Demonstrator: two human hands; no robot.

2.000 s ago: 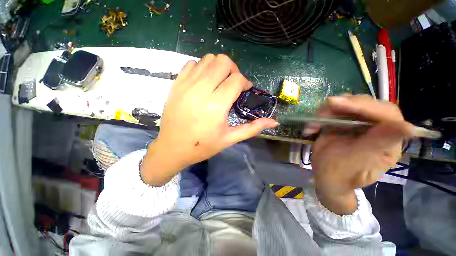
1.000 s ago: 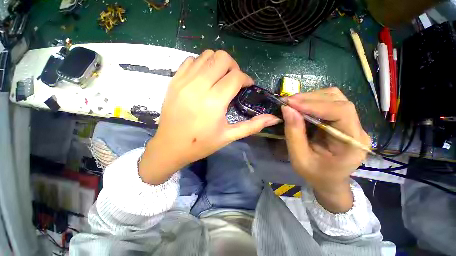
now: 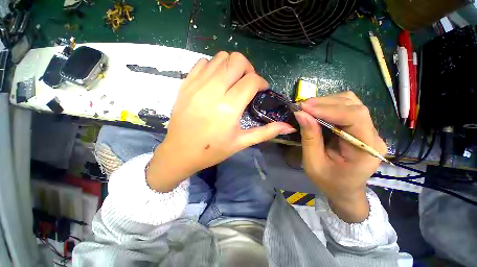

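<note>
The watch case [image 3: 271,107], with dark parts inside and a curved silver rim, lies near the bench's front edge. My left hand [image 3: 212,112] holds it between thumb and fingers from the left and covers its left side. My right hand [image 3: 340,141] grips a pen-like tool [image 3: 351,138] with a pale tan handle and thin metal shaft. The tool's tip is at the right part of the case; whether it touches is hard to tell. The yellow-and-white battery [image 3: 305,89] lies behind my right fingers, partly hidden by them.
The white board [image 3: 151,55] at left bears a second smartwatch [image 3: 83,65] and small dark scraps. A black fan grille [image 3: 295,18] stands behind the work. At right lie a tan-handled tool [image 3: 384,68], a white pen [image 3: 402,83], a red pen [image 3: 412,104] and black cables [image 3: 444,182].
My right hand has moved left, and its tool has come from beside the case to the case's right part. My left hand has stayed around the case.
</note>
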